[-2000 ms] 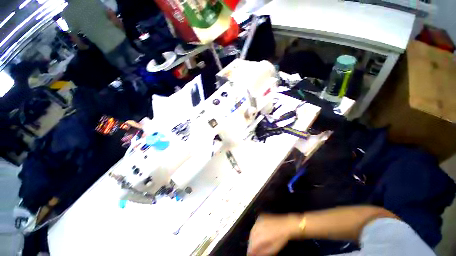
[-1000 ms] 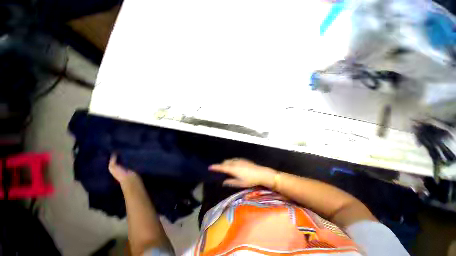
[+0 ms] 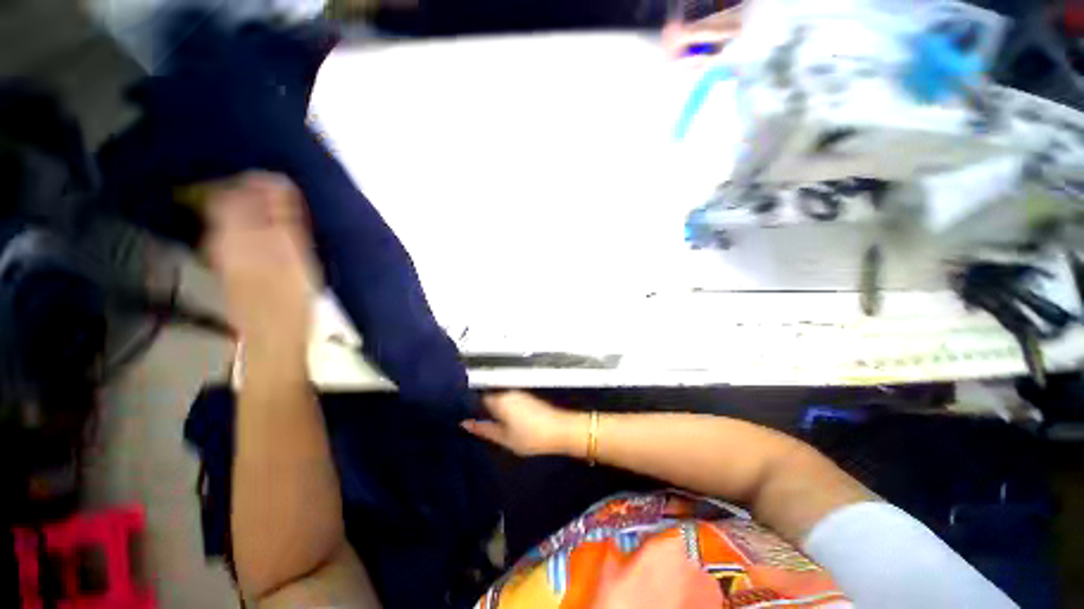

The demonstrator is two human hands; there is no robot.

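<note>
A long navy garment piece (image 3: 369, 274) stretches from the upper left over the left end of the white table (image 3: 523, 179) down to the front edge. My left hand (image 3: 256, 220) is raised at the table's left end, blurred, against the dark cloth; its fingertips are hard to make out. My right hand (image 3: 517, 422) is at the front edge, its fingers pinching the lower end of the navy piece. More navy cloth (image 3: 392, 476) hangs below the edge between my arms.
The white sewing machine (image 3: 832, 143) stands at the right of the table, blurred. Black-ringed scissors (image 3: 832, 196) lie by its head. A dark tangle (image 3: 1010, 297) lies further right. A red plastic object (image 3: 89, 553) is on the floor at lower left.
My left hand has moved up and forward from below the table edge. Navy cloth now lies over the table's left end. My right hand has closed on the cloth and shifted slightly left.
</note>
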